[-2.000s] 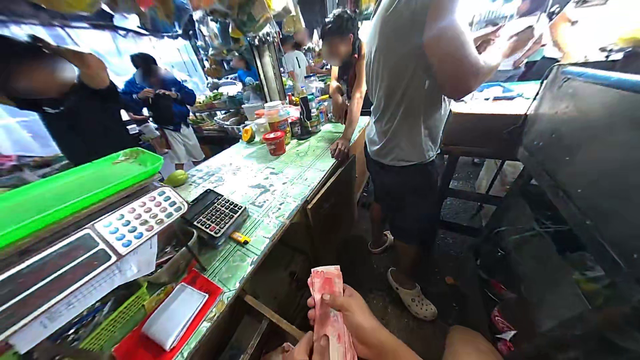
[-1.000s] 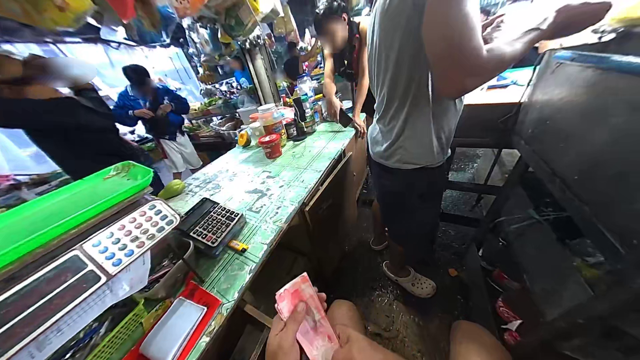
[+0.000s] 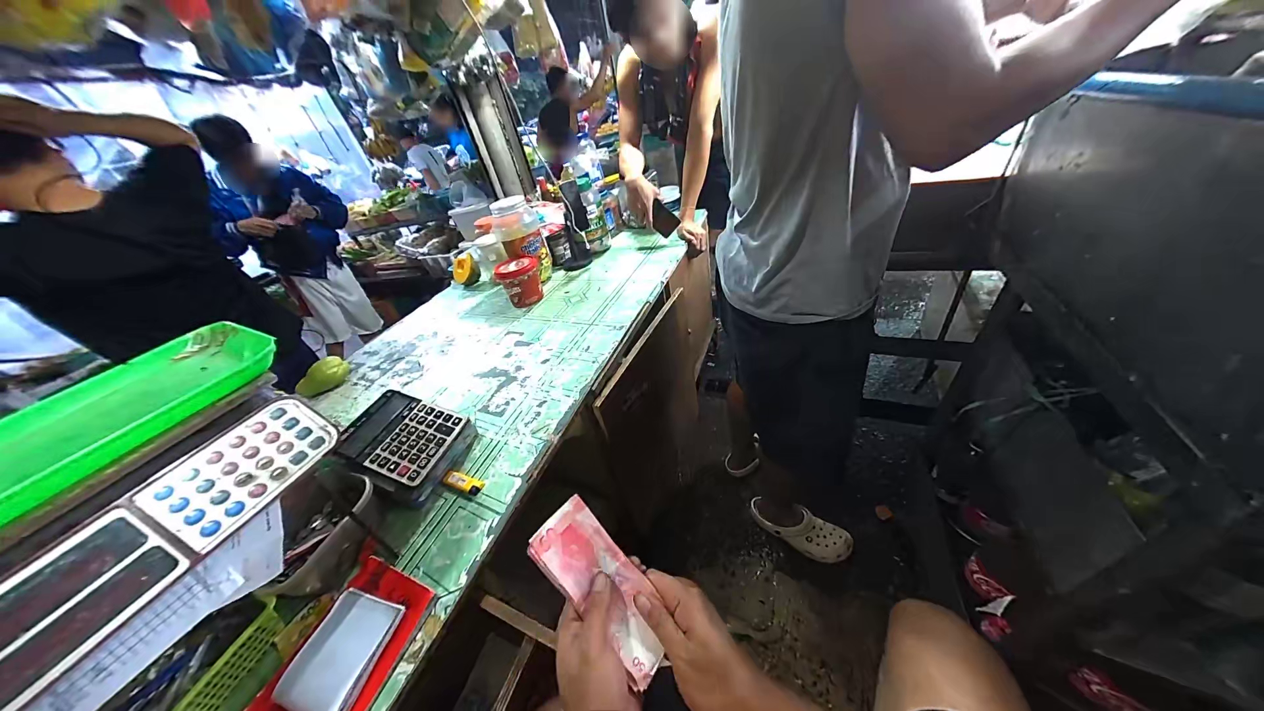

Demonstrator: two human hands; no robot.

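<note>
A small stack of red and pink banknotes (image 3: 571,555) is held low in front of me, beside the counter's edge. My left hand (image 3: 595,642) grips the notes from the left, its thumb lying on top. From the right, my right hand (image 3: 696,637) holds their lower part, thumb and fingers pressed on the paper. On the green counter to the left stand a desk calculator (image 3: 415,441) and a small yellow object (image 3: 463,483), perhaps a lighter. Nearer to me are a red tray (image 3: 407,596) with a pale, shallow box (image 3: 339,652) in it.
A weighing scale's keypad (image 3: 235,472) and green tray (image 3: 148,405) stand at left. Jars and a red tub (image 3: 519,282) sit on the far counter (image 3: 573,331). A person in a grey sleeveless shirt (image 3: 805,178) stands close ahead; others are beyond. A dark panel (image 3: 1136,237) is at right.
My left hand has shifted its grip on the banknotes, which were held more upright two seconds ago. At the left, a person in black has raised an arm again since the middle frame.
</note>
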